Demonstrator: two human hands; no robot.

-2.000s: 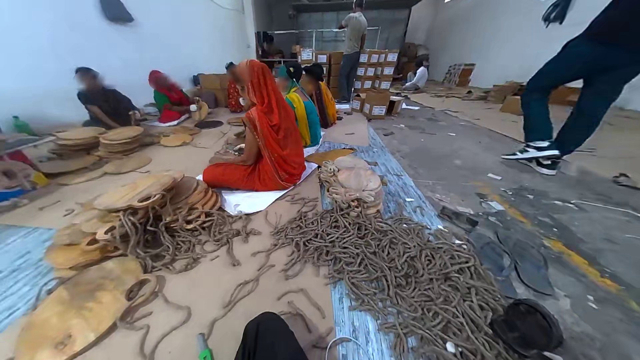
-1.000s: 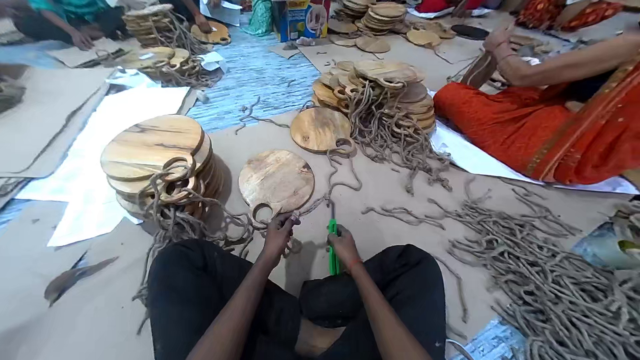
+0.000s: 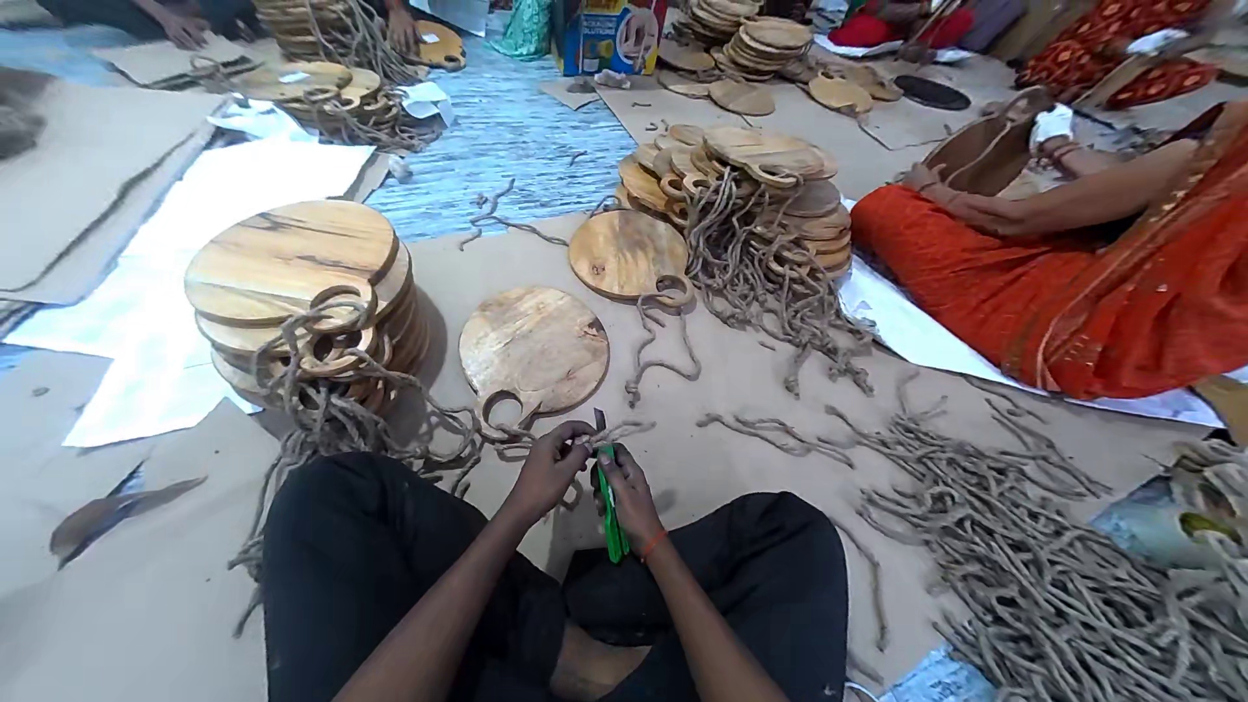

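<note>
My left hand (image 3: 556, 464) pinches a grey-brown rope (image 3: 621, 432) near its end, close in front of me. My right hand (image 3: 627, 487) is closed on a green-handled cutting tool (image 3: 612, 517), whose dark blade points up beside the rope, by my left fingertips. Just beyond my hands a round wooden board (image 3: 534, 346) lies flat, the ring of its handle toward me; the rope seems to run from there. A second round board (image 3: 629, 255) with a rope through its ring lies behind it, to the right.
At left stands a stack of round boards (image 3: 292, 258) with ropes hanging off it. Another stack (image 3: 765, 151) with ropes is at back right. Loose ropes (image 3: 1053, 556) are heaped at right. A person in red cloth (image 3: 1121, 283) sits beyond them; other people work farther back.
The view has swung down and left since the earliest frame. Since one second ago, my hands have come together, bringing the green tool to the rope at my left fingers.
</note>
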